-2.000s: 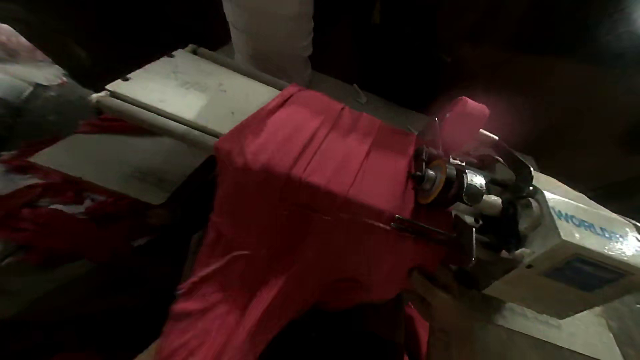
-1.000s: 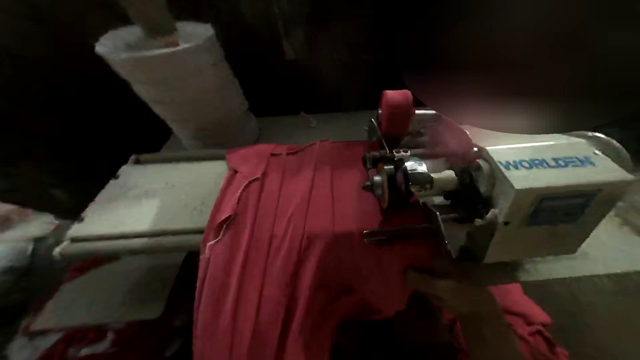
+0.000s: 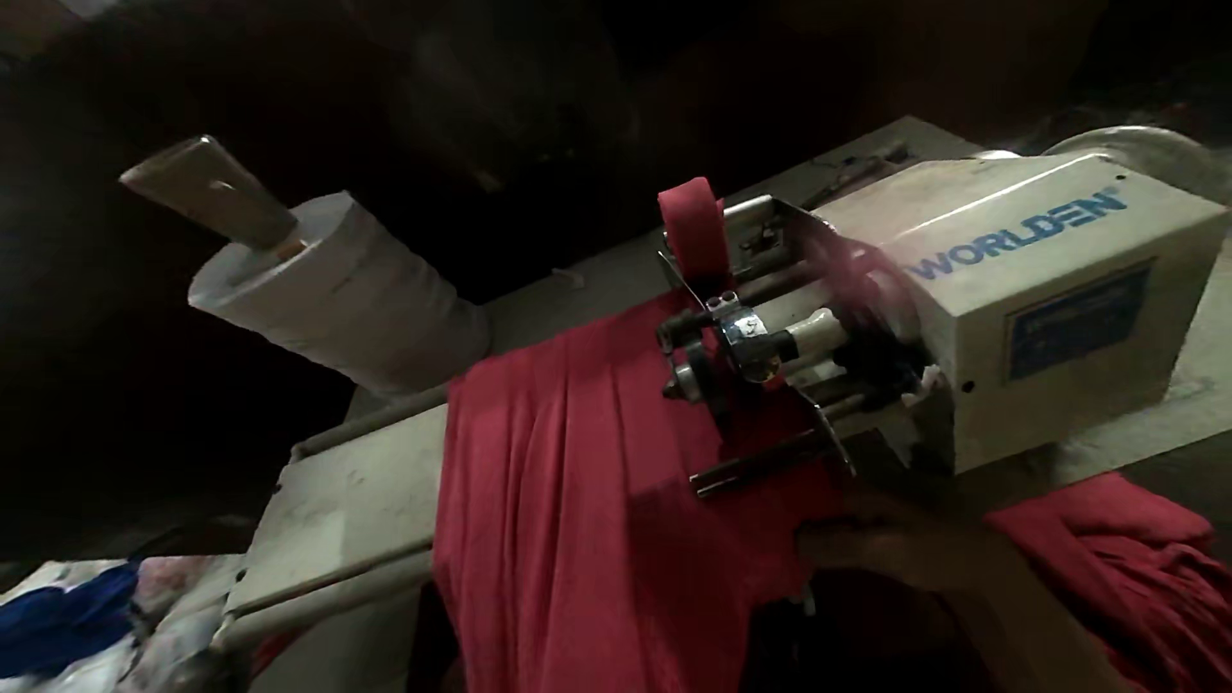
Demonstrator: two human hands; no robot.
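Red fabric (image 3: 577, 462) lies in folds over a pale flat bed with metal rods (image 3: 356, 500) and hangs down at the front. It runs under the cutting head of a Worlden machine (image 3: 1078, 279), where a narrow red strip (image 3: 695, 231) loops up over a roller. My right hand (image 3: 866, 549) touches the fabric's near right edge, just below the machine's metal bar (image 3: 756, 464); its fingers are dark, so their grip is unclear. My left hand is out of view.
Behind the bed at left stands a large white roll (image 3: 356, 289) with a flat piece (image 3: 212, 192) sticking out of its core. More red fabric (image 3: 1116, 549) is heaped at lower right. Blue cloth (image 3: 72, 616) and pale cloth lie at lower left.
The view has shifted and tilted considerably, bringing the white roll fully in. The fabric on the bed has bunched into closer folds near the machine. My right hand remains at its near edge.
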